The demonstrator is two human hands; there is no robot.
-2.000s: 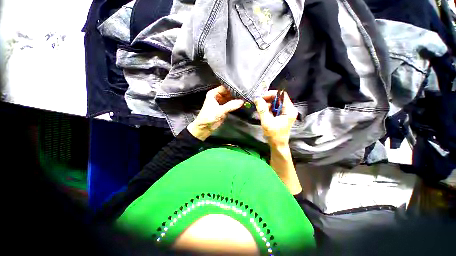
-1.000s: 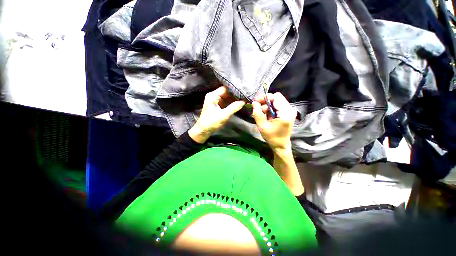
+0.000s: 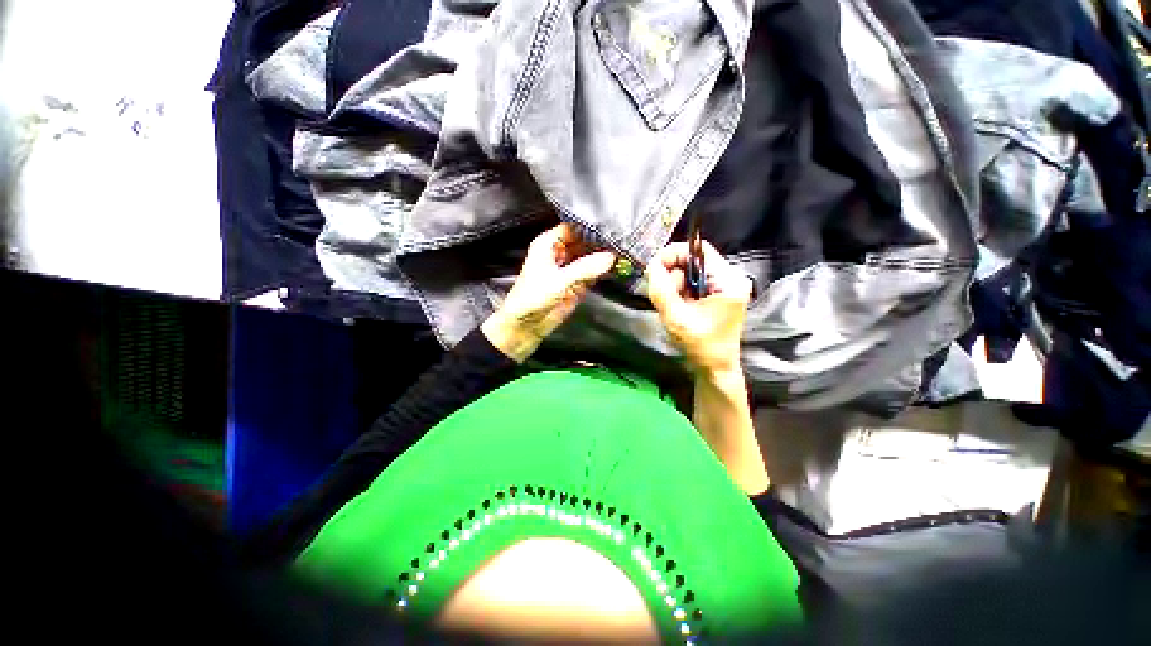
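Observation:
A grey denim jacket (image 3: 631, 164) lies spread in front of me, its black lining (image 3: 795, 152) showing at the right. A chest pocket flap (image 3: 656, 63) with yellow marks is near the top. My left hand (image 3: 549, 290) pinches the jacket's lower front corner, beside a small brass-green button (image 3: 624, 268). My right hand (image 3: 701, 303) is at the right side of the same corner and holds small dark thread snips (image 3: 696, 259), pointing up; their handle is mostly hidden in the fingers. Whether the right fingertips also grip the cloth is hard to tell.
A white table top (image 3: 107, 152) is at the left. Navy denim garments (image 3: 259, 189) lie left of the jacket. Light grey garments (image 3: 1022, 114) and more navy ones are piled at the right. A blue bin (image 3: 290, 404) and a green crate (image 3: 164, 391) stand below the table edge.
The snips in my right hand have turned from tilted to nearly upright, and that hand sits slightly off the corner. My left hand stays at the corner. The jacket has barely moved.

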